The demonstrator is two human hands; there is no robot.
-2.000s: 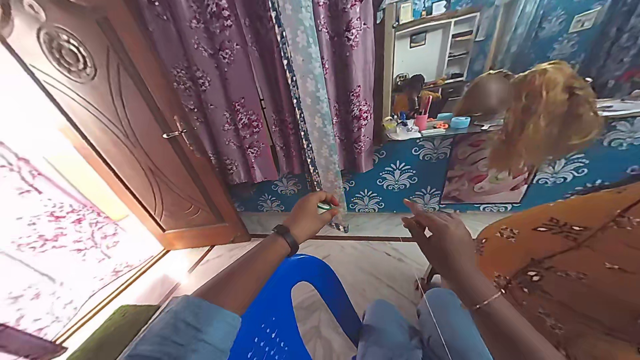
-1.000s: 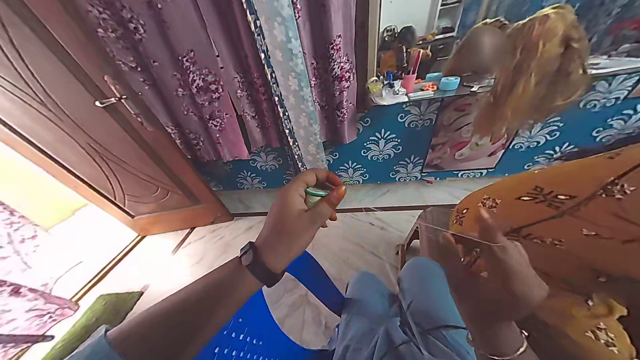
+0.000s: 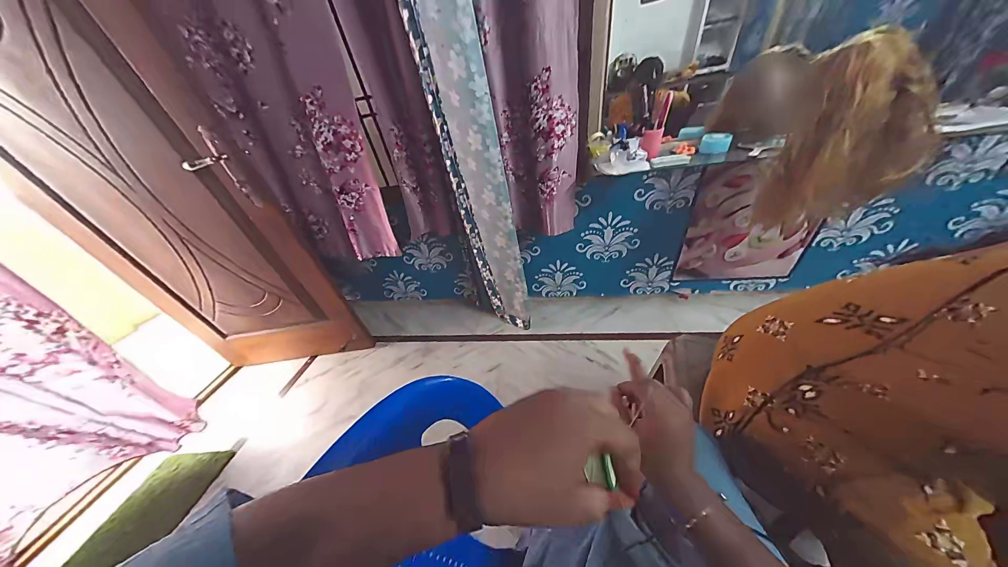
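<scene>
My left hand [image 3: 555, 457], with a dark band on its wrist, is closed around a small green object [image 3: 602, 471] that looks like a thread spool; the fingers cover most of it. My right hand [image 3: 660, 429], with a thin bracelet, is close beside it at the right, partly behind the left fingers. Its index finger points up and the others are curled. Whether thread runs between its fingers cannot be told. Both hands are above my lap, in front of a blue plastic chair [image 3: 394, 421].
At the right, near my right hand, is a person in an orange patterned garment [image 3: 866, 378]. Beyond stands a counter [image 3: 693, 161] with a pink cup [image 3: 651, 142] and small items. Purple curtains [image 3: 315, 134], a wooden door [image 3: 157, 197] and a green mat [image 3: 150, 508] are at the left.
My hands were apart, with a thin thread faintly visible between them one second ago; they are now close together. The left hand still holds the green object. The view has shifted slightly.
</scene>
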